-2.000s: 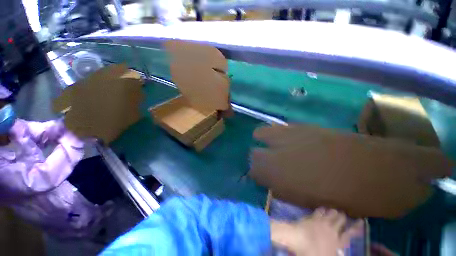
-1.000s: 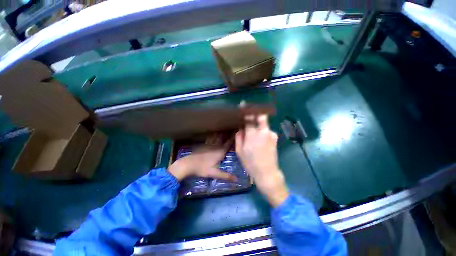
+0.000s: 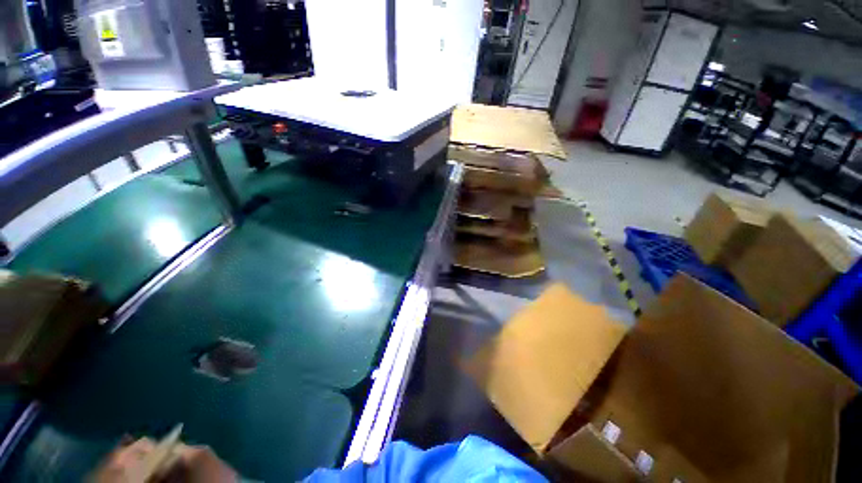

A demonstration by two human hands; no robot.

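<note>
A hand, apparently my right hand (image 3: 170,462), is blurred and cut off by the bottom edge at the lower left. A pale thin edge, possibly cardboard, shows at its fingers; whether it grips this is unclear. A blue sleeve (image 3: 454,462) shows at the bottom centre. My left hand is not in view. A small brown box (image 3: 38,325) stands at the left edge, partly cut off. A small blurred grey-brown object (image 3: 227,358) lies on the green bench surface (image 3: 274,415). The box under my hands in the earlier view is out of the picture.
A large open carton (image 3: 728,377) stands at the lower right, flaps spread, with small white labels (image 3: 611,432) inside. A white-topped black machine (image 3: 350,106) stands at the bench end. Stacked cardboard (image 3: 496,203), a blue pallet (image 3: 671,257) and more cartons (image 3: 789,255) stand beyond the metal rail (image 3: 397,363).
The view has swung right, from the product box to the bench end and the large carton. My hands have gone from mid-picture to the lower edge or out of it.
</note>
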